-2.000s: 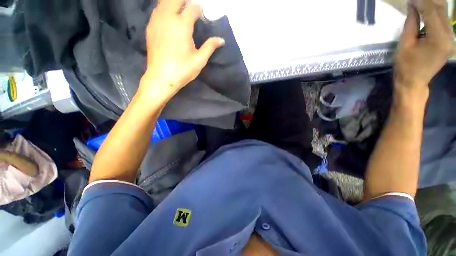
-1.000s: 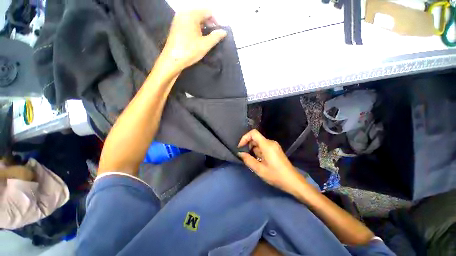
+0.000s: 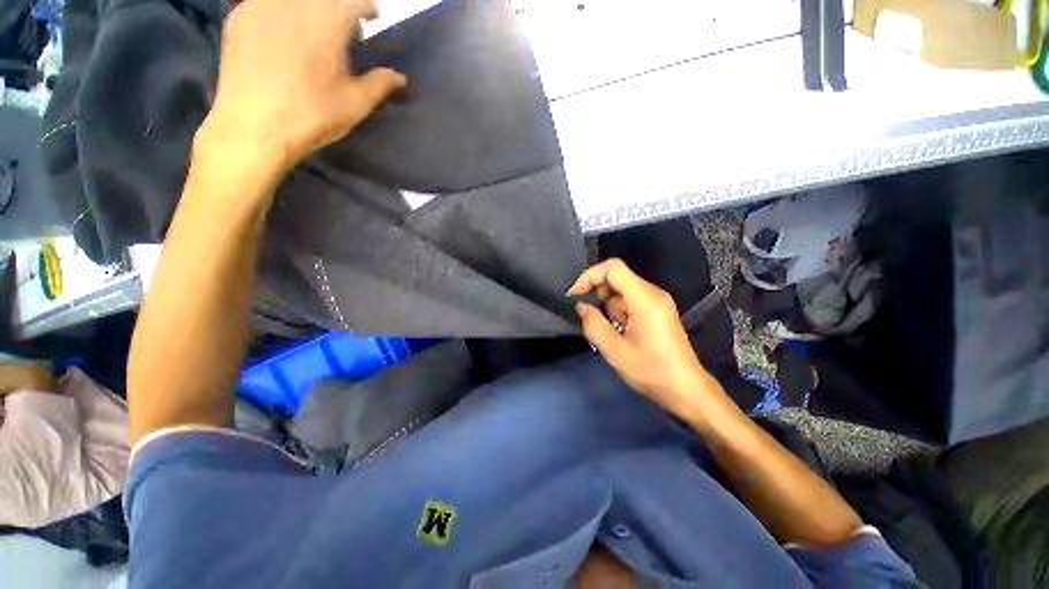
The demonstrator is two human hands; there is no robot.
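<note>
A charcoal-grey garment piece (image 3: 460, 109) lies over the front edge of the white table and hangs towards my lap, with a fold opening below the edge. My right hand (image 3: 627, 316) pinches its lower right corner between thumb and fingers. My left hand (image 3: 293, 75) is over the cloth at the upper left, thumb and fingers apart. Its fingertips reach near the frame's top, and I cannot tell whether they grip the cloth.
Dark zippers (image 3: 822, 46) lie on the white table (image 3: 679, 109) at the right, beside tan cardboard (image 3: 943, 35) and yellow-green handles (image 3: 1027, 40). A ruler band (image 3: 805, 165) runs along the table edge. A blue bin (image 3: 311, 371) is below. Another person's sleeve (image 3: 69, 443) shows at left.
My left hand has moved left from the garment's right edge, and the cloth is spread wider. My right hand came from the table's right to the corner, and has since risen slightly with it.
</note>
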